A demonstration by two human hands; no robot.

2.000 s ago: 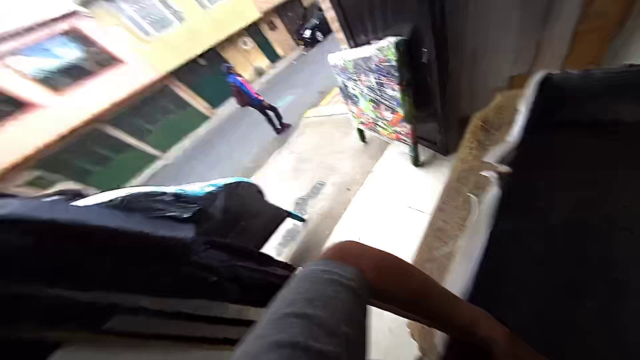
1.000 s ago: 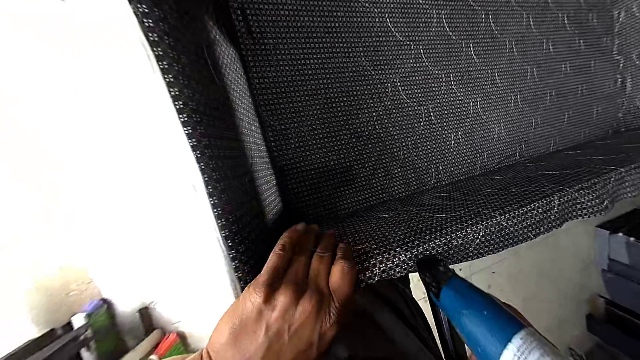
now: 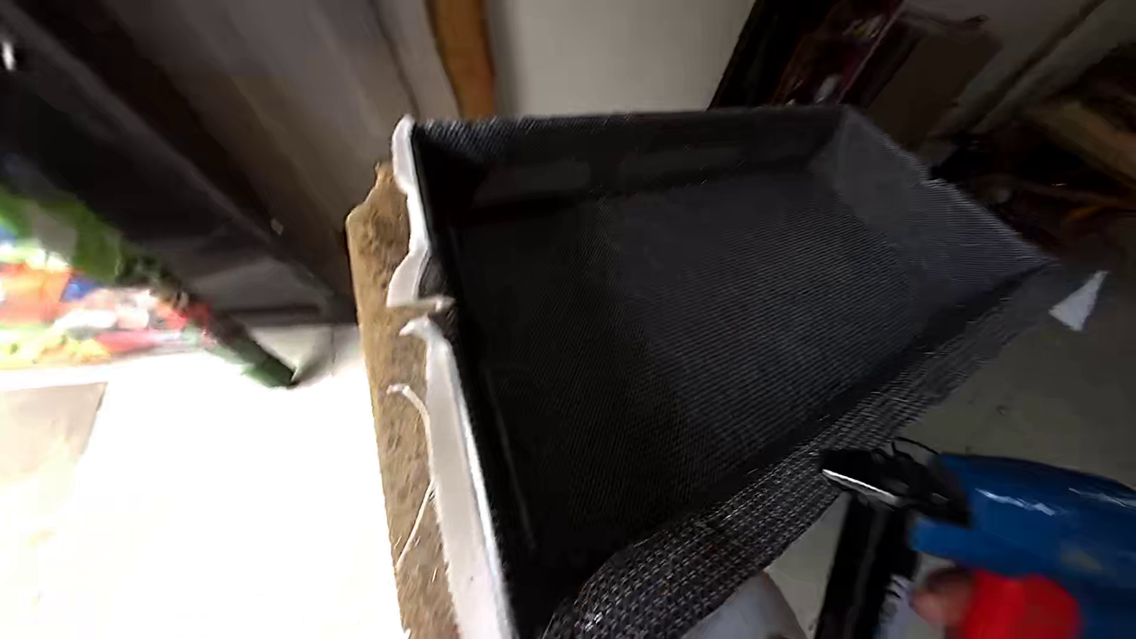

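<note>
A box-shaped frame lined with black woven fabric fills the middle of the view, open side up. A loose flap of patterned fabric runs along its near edge. White cloth edging and rough brown padding show down its left side. At the lower right, my right hand, seen only as a fingertip, is on a blue staple gun with a black nose and magazine and a red part. The nose is close to the fabric flap. My left hand cannot be made out.
A dark metal door stands at the upper left, beside a blurred multicoloured panel with a green leg. Bright pale floor lies at the left. Dark clutter and wood pieces are at the upper right.
The view has swung widely. One second ago my left hand pressed the fabric edge; it is no longer plainly seen. The blue staple gun remains near the fabric edge.
</note>
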